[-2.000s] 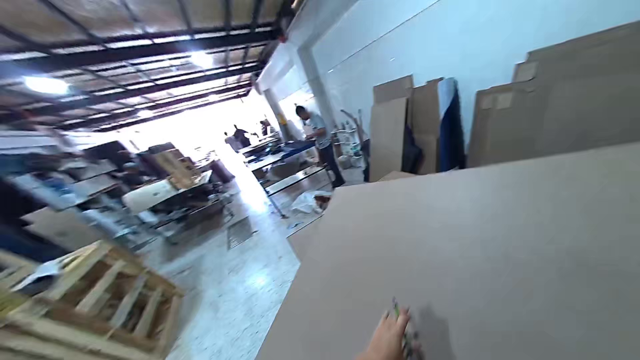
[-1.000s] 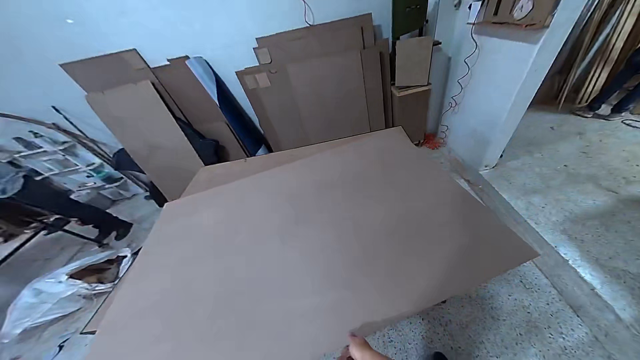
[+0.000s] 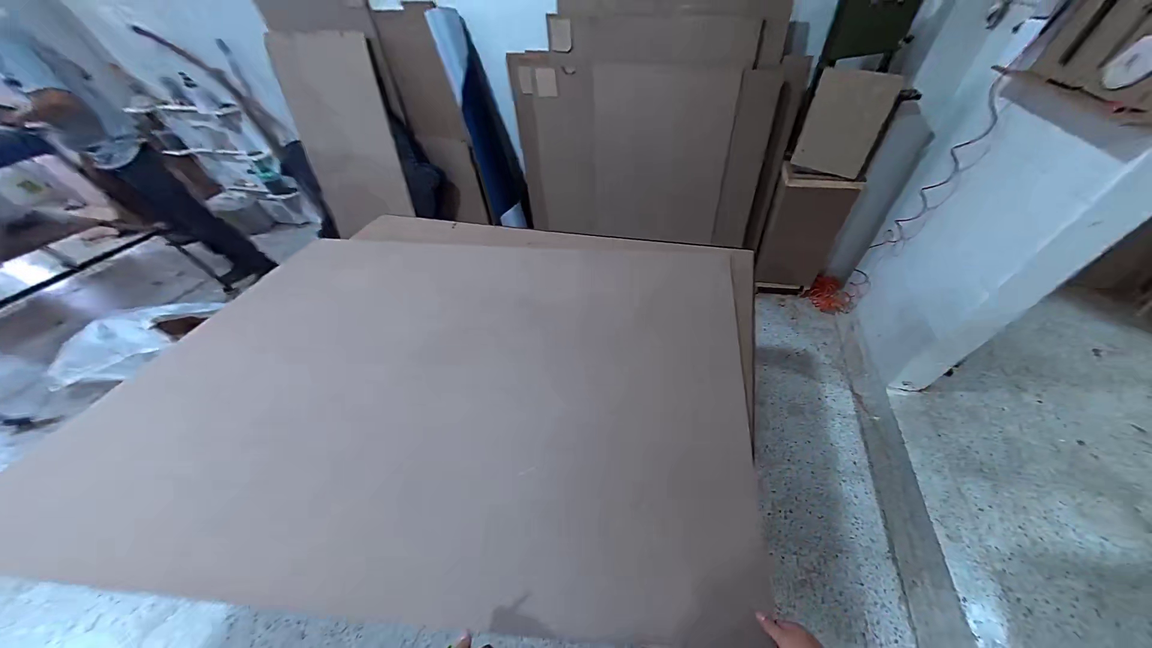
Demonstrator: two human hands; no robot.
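A large flat brown sheet, which looks like cardboard or fibreboard [image 3: 486, 405], fills the middle of the view. Under its far and right edges shows another brown sheet [image 3: 540, 238]. My right hand [image 3: 790, 633] grips the sheet's near right corner, with the fingers partly cut off by the frame. At the near edge, left of it, only a fingertip of my left hand [image 3: 463, 641] shows; whether it grips or merely touches the sheet I cannot tell.
Cardboard panels [image 3: 657, 153] and a blue roll [image 3: 486, 117] lean on the far wall. A wooden box [image 3: 805, 225] stands beside a tangled orange cord [image 3: 826, 293]. A white wall end [image 3: 972, 243] rises at right. At left are a person [image 3: 135, 153] and a plastic bag [image 3: 121, 346].
The view has swung far to the right since two seconds ago. Since one second ago the sheet has turned, its far edge now nearly level, and a second hand shows at its near edge.
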